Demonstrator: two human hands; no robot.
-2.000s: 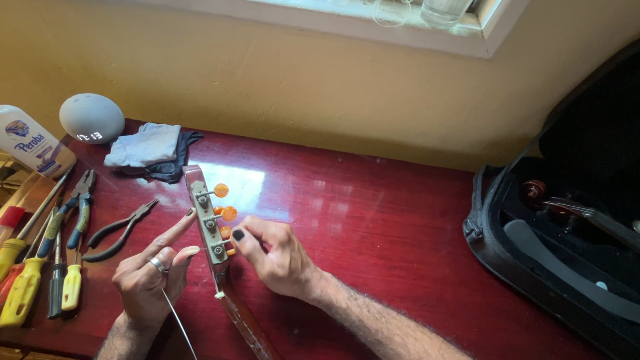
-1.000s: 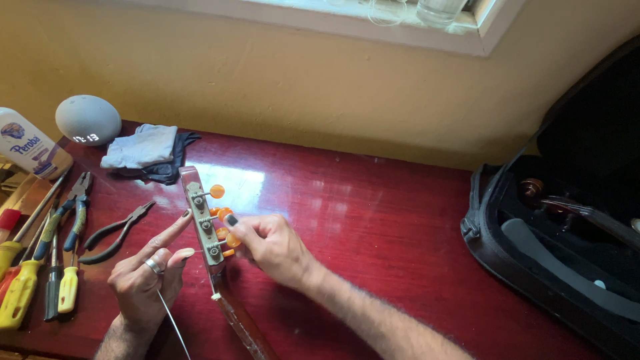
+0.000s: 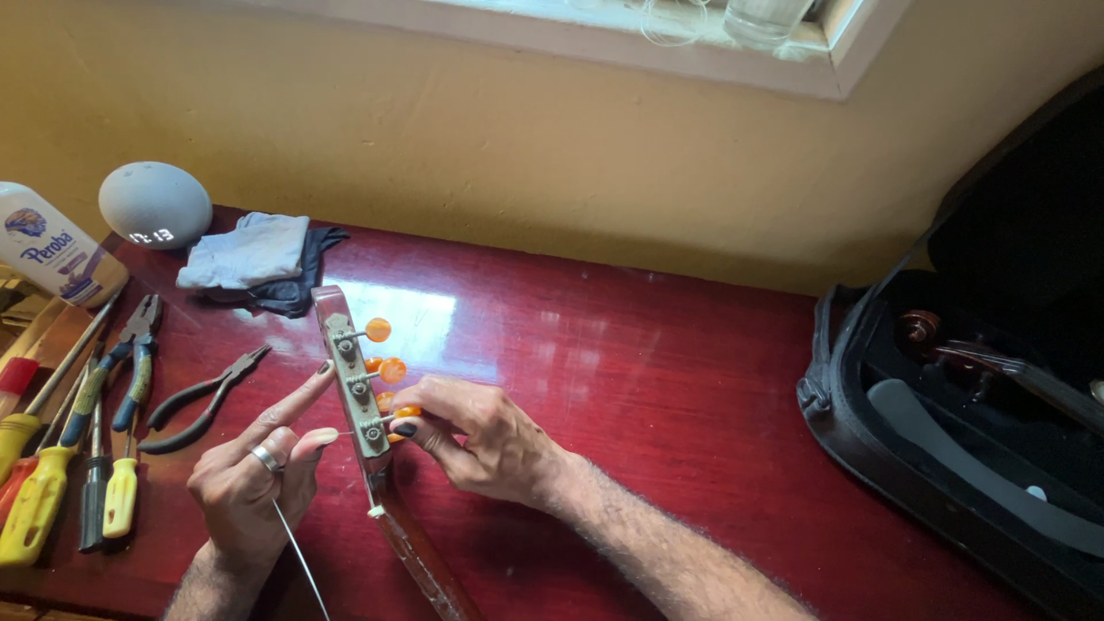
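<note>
The headstock of a stringed instrument [image 3: 330, 304] stands on its side over the red table, its neck [image 3: 423, 565] running down toward me. A metal tuning machine plate [image 3: 355, 388] with gears faces left, and orange tuning buttons [image 3: 378, 329] stick out to the right. My right hand [image 3: 483, 435] pinches the lowest near button [image 3: 406, 412] between thumb and fingers. My left hand [image 3: 259, 470], with a ring, holds a thin string [image 3: 300, 556] whose end runs from the thumb to the headstock. The left index fingertip touches the headstock's left edge.
Left lie small pliers [image 3: 207, 397], combination pliers [image 3: 138, 354] and several screwdrivers [image 3: 39, 504]. Behind them are a Peroba bottle [image 3: 60, 250], a round white clock speaker [image 3: 155, 203] and folded cloths [image 3: 246, 250]. At right, an open black case [image 3: 849, 431] holds an instrument with a scroll [image 3: 918, 328].
My right hand has moved from the upper buttons down to the lowest near one. My left hand has stayed by the headstock with the string.
</note>
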